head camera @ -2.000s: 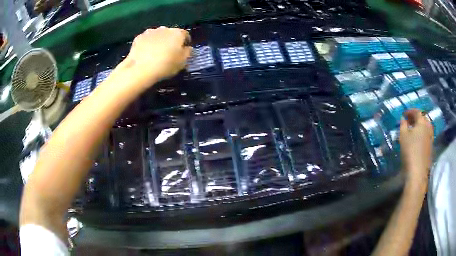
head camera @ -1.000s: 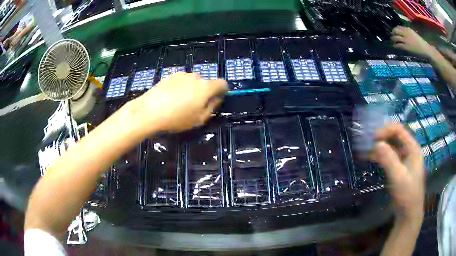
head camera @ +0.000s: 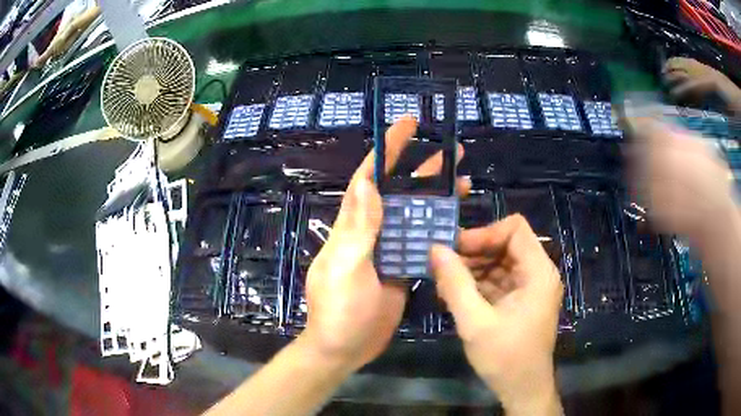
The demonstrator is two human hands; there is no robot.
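Observation:
A phone front housing (head camera: 417,134) with an open window stands upright in front of me. A pale key mat (head camera: 414,236) covers its lower third. My left hand (head camera: 353,252) holds the housing from the left and behind, with fingers showing through the window. My right hand (head camera: 500,301) has its thumb on the key mat's lower right edge and its fingers curled beside it. A shiny black blister tray (head camera: 325,164) lies beneath. Its upper row holds housings with pale key grids (head camera: 343,109). My hands hide part of the lower row.
A cream desk fan (head camera: 147,89) stands at the left, with white cut-out sheets (head camera: 134,284) heaped below it. Another person's blurred hand and arm (head camera: 682,179) reach in at the right, over teal stacks (head camera: 705,130). A further hand (head camera: 697,80) shows at the upper right.
My left hand has come from the tray to the centre, now holding a housing upright. My right hand has moved left with the key mat, now on the housing. Another person's arm has entered at the right.

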